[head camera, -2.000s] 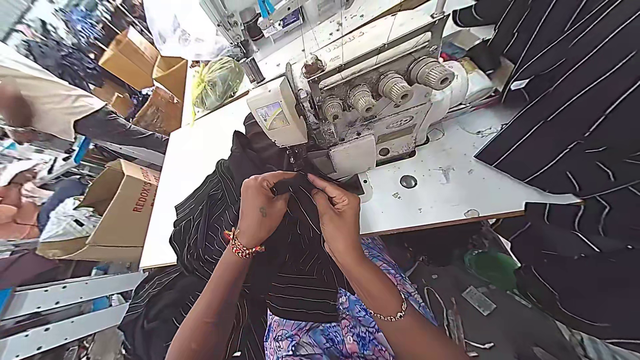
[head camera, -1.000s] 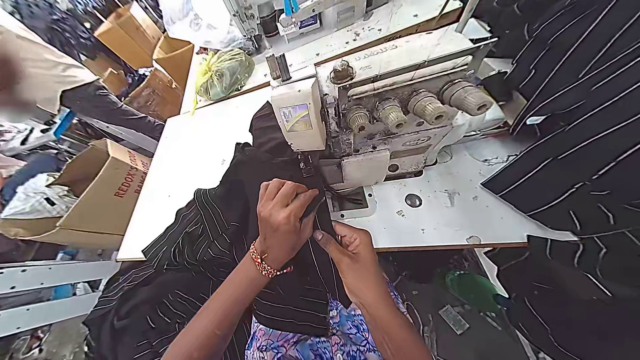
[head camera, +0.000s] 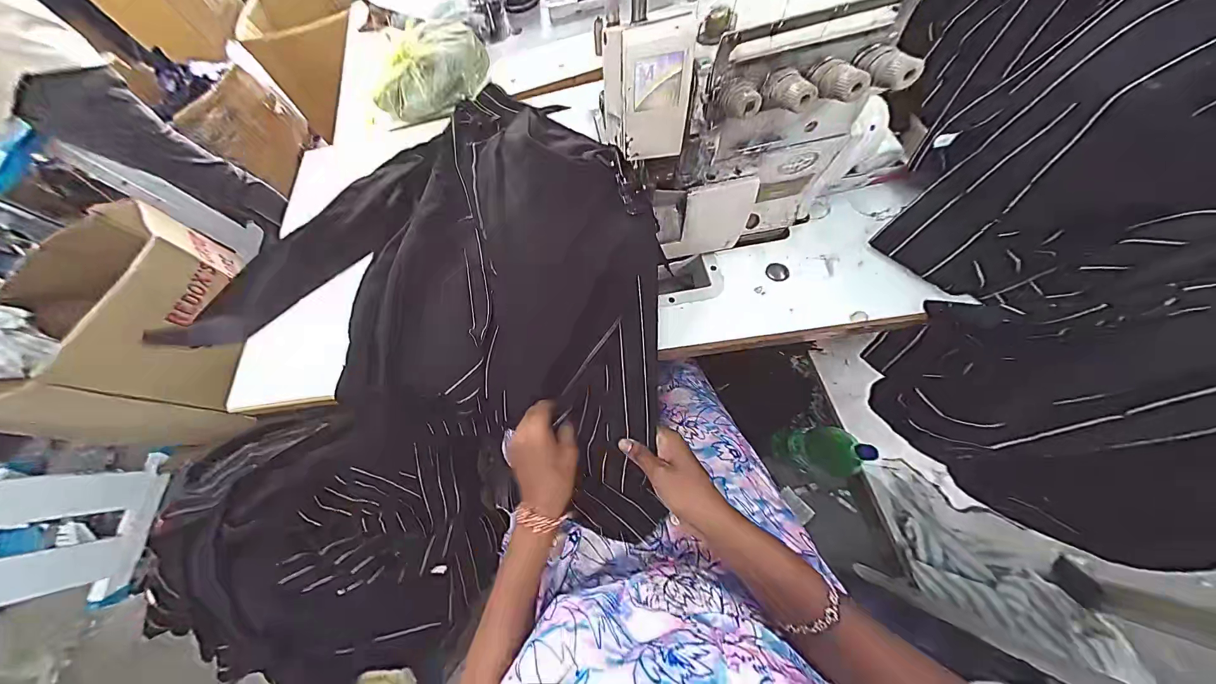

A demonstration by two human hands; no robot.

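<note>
A black garment with white pinstripes (head camera: 560,256) lies across the table's edge and hangs over my lap. Its upper part reaches the needle area of a white overlock sewing machine (head camera: 779,161). My left hand (head camera: 543,461) grips the fabric near its lower part, fingers curled. To its right, my right hand (head camera: 670,470) pinches the right edge of the same garment between thumb and fingers. Both hands are well below the machine's head, over the patterned cloth on my lap.
Striped black fabric (head camera: 1064,190) covers the table's right side and hangs down. Cardboard boxes (head camera: 123,313) stand at the left. A yellow-green plastic bag (head camera: 432,71) sits behind the garment. A green bottle (head camera: 822,451) is below the table. A person's dark-clothed limb (head camera: 142,142) shows at upper left.
Both hands have moved away from the machine's needle area, down toward my lap. The garment, bunched by the machine before, is now spread out longer over the table. The view has shifted.
</note>
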